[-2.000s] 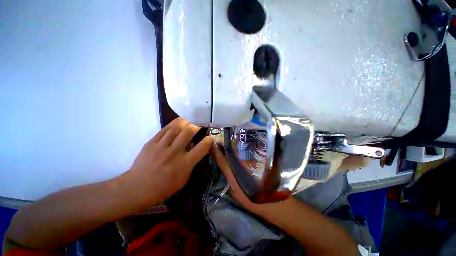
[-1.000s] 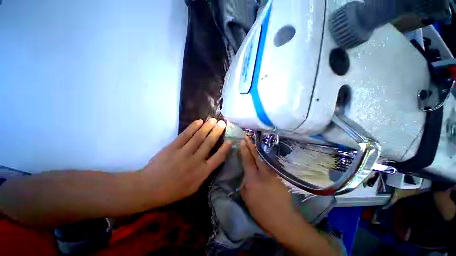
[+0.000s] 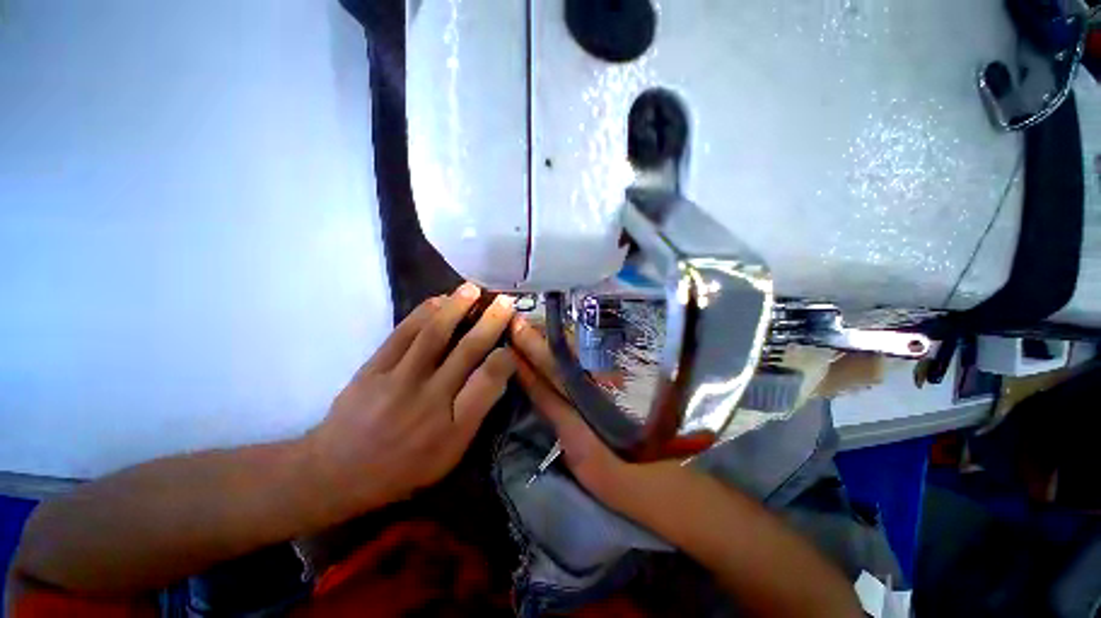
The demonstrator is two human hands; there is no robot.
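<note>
My left hand (image 3: 405,392) lies palm down with fingers spread, fingertips pressing the dark strip (image 3: 423,272) at the machine's needle area. My right hand (image 3: 568,417) reaches in from the lower right, fingertips close to my left fingers, partly behind the shiny metal guard (image 3: 724,350); its grip is unclear. The grey garment (image 3: 580,519) lies bunched under my right forearm. A thin silver tool or pull (image 3: 546,464) sticks out beside my right hand; whether I hold it is unclear. Needle and presser foot are mostly hidden.
The white machine head (image 3: 785,157) fills the upper middle and right. The white table (image 3: 181,242) extends left. A ribbed grey knob (image 3: 773,390) and a metal lever (image 3: 887,342) are right of the guard. A small white tray (image 3: 1020,354) stands farther right.
The camera view moved back, then closer to the machine again, so the guard looks large. More dark strip showed behind the machine head one second ago. Both hands stay at the needle area.
</note>
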